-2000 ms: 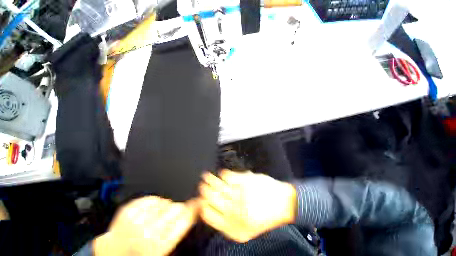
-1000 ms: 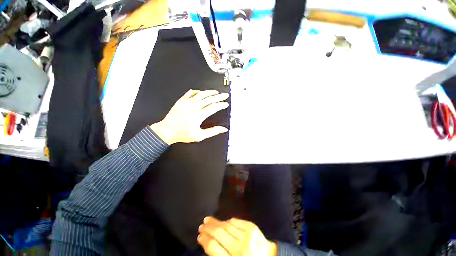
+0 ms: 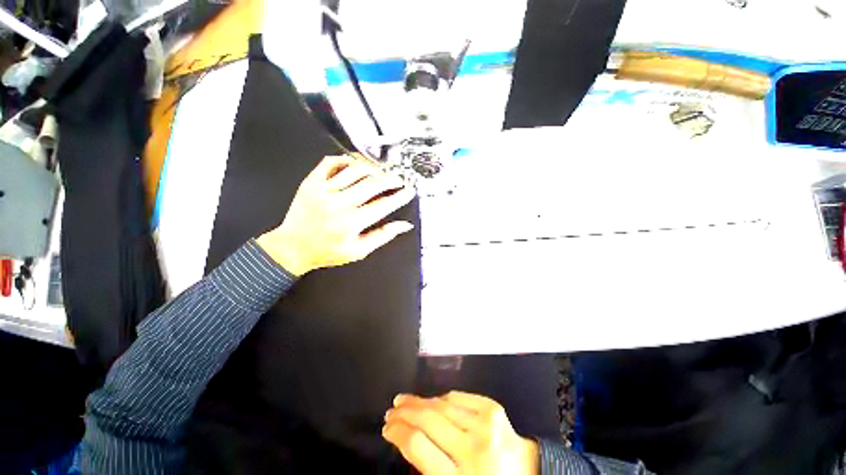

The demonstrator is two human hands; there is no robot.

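Note:
A long black cut panel [image 3: 343,325] lies over the white table from the machine down over the front edge towards the lap. My left hand [image 3: 348,213] lies flat on it, fingers slightly spread, fingertips near its right edge just below the presser foot and needle area [image 3: 422,165]. My right hand [image 3: 464,434] is low in the view, below the table edge, fingers curled at the panel's right edge; its fingertips seem to pinch the cloth.
A bundle of black cut pieces [image 3: 107,204] lies at the left beside brown paper [image 3: 165,139]. A black strip [image 3: 561,60] hangs over the machine head. A wooden-handled tool [image 3: 691,74] and the control panel [image 3: 816,109] are at the right. Black cloth [image 3: 705,399] hangs below the table.
Both hands were together at the panel's lower part; then my left hand went up onto the panel. It is now closer to the needle. The view has shifted and come nearer the machine.

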